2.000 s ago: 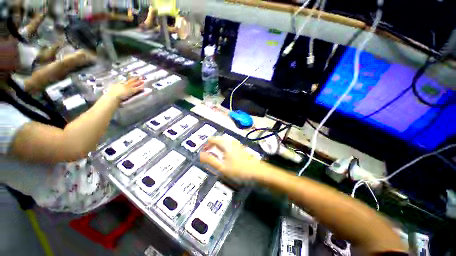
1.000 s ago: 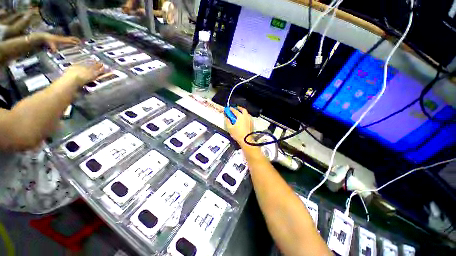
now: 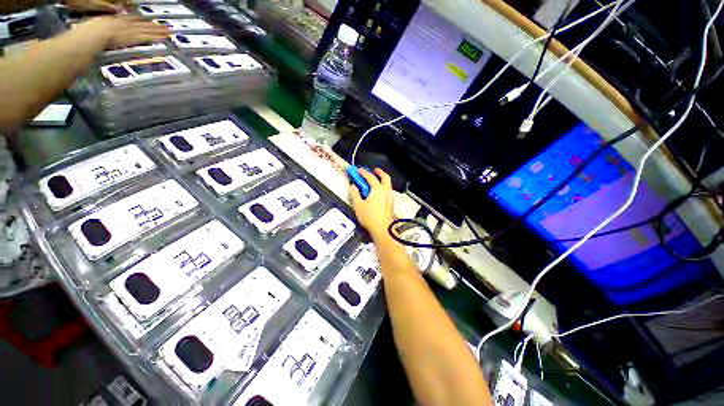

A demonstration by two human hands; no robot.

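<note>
My right hand (image 3: 370, 198) is on a small blue mouse (image 3: 358, 181) beyond the tray, its fingers around it; part of the mouse shows left of the fingers. My left hand is not in view. In front of me lies a clear blister tray (image 3: 41, 230) with two rows of pockets. White electronic units (image 3: 176, 266) lie in them, each with a black oval window and a printed label. My forearm passes over the tray's right edge, beside the nearest unit of the far row (image 3: 354, 279).
Another person's arm (image 3: 59, 67) reaches over stacked trays (image 3: 171, 99) at upper left. A water bottle (image 3: 327, 83) stands behind my tray. A pale scanner (image 3: 429, 258) lies right of my wrist. White leads hang before monitors (image 3: 433, 67); cabled units (image 3: 510, 387) lie at lower right.
My right hand has moved from over the tray's far row to the blue mouse and stays on it. The view has shifted, and the tray now appears farther left and larger.
</note>
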